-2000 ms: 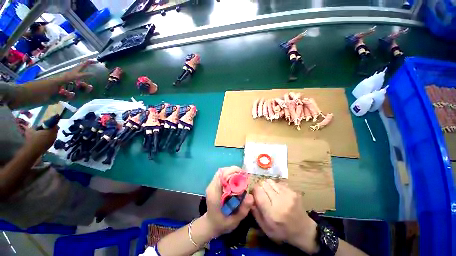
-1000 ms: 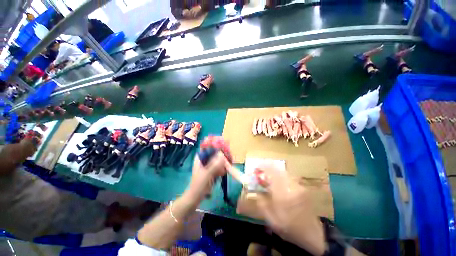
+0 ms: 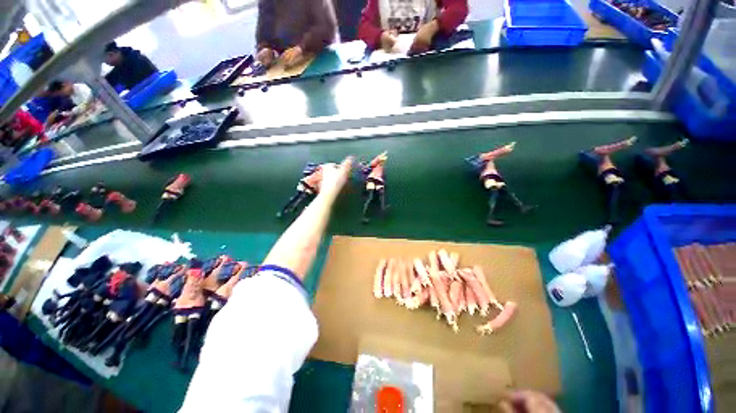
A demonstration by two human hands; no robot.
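Observation:
My left hand (image 3: 332, 179) is stretched out over the green conveyor belt, at the upper body of a figure (image 3: 303, 193); its grip is unclear. Another figure (image 3: 374, 187), with an arm raised, lies just right of it. My right hand (image 3: 530, 402) is cut off at the bottom edge, its fingers mostly hidden. A pile of pink figure arms (image 3: 440, 286) lies on the cardboard (image 3: 347, 323). The orange-red dish (image 3: 390, 398) sits on the clear bag (image 3: 410, 373), cut off below.
Figures lie heaped (image 3: 97, 302) and in a row (image 3: 190, 302) at left, partly behind my sleeve. More figures (image 3: 494, 184) lie on the belt (image 3: 436, 161). White bottles (image 3: 579, 250), a thin stick (image 3: 581, 335) and a blue tote (image 3: 637, 298) are at right. People work beyond the belt.
My left hand has moved from the bench out to the belt. A figure with a raised arm now lies beside it there. My right hand has moved down and right. The view has tilted up.

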